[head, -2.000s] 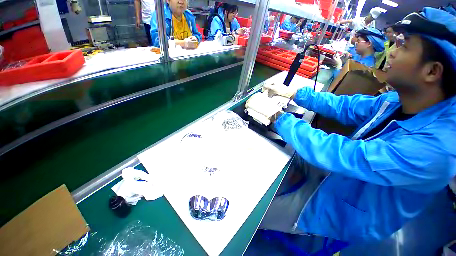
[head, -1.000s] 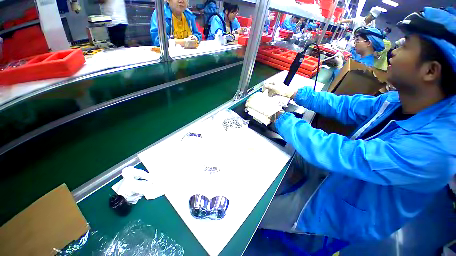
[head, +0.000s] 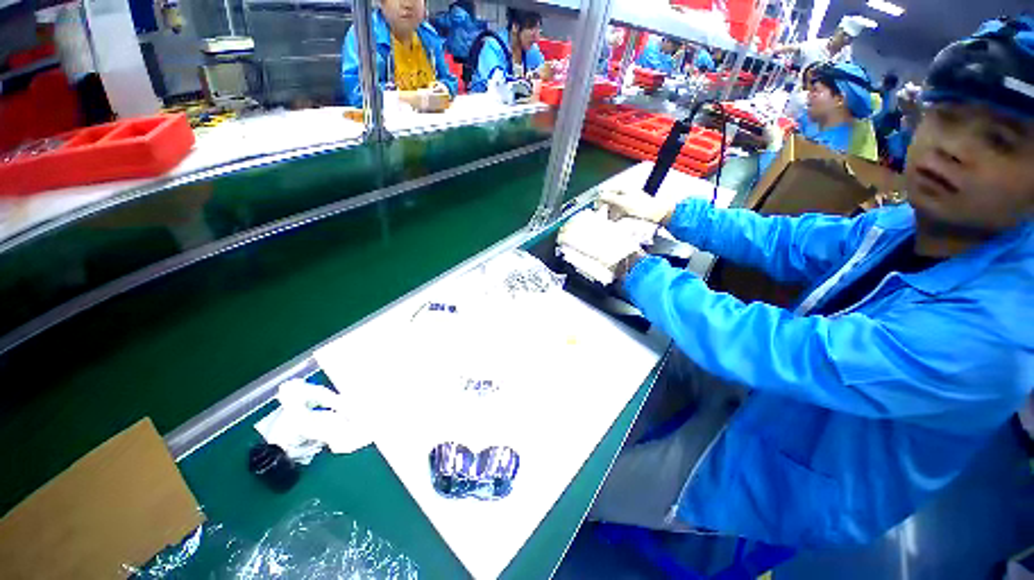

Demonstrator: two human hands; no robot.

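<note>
Neither of my hands is in the picture. A shiny chrome part [head: 474, 470] with two rounded lobes lies on the near end of a white sheet [head: 533, 374] on the green bench. Tiny dark bits [head: 480, 386] lie farther up the sheet, with a thin dark curved piece [head: 435, 308] beyond them. A clear bag of small grey pieces [head: 528, 280] lies at the sheet's far end. A crumpled white cloth [head: 306, 419] lies at the sheet's left edge, beside a small black object [head: 273, 465].
Clear plastic film [head: 323, 549] and a cardboard sheet [head: 102, 510] lie at the near left. A neighbouring person's gloved hands [head: 612, 236] rest at a fixture below a black upright tool [head: 667, 159]. A green conveyor [head: 284, 249] runs behind a metal post [head: 570, 119]. Red trays [head: 102, 153] stand across it.
The neighbouring person's head has turned from looking up and away to facing this way. The standing person in white at the back left has gone out of view.
</note>
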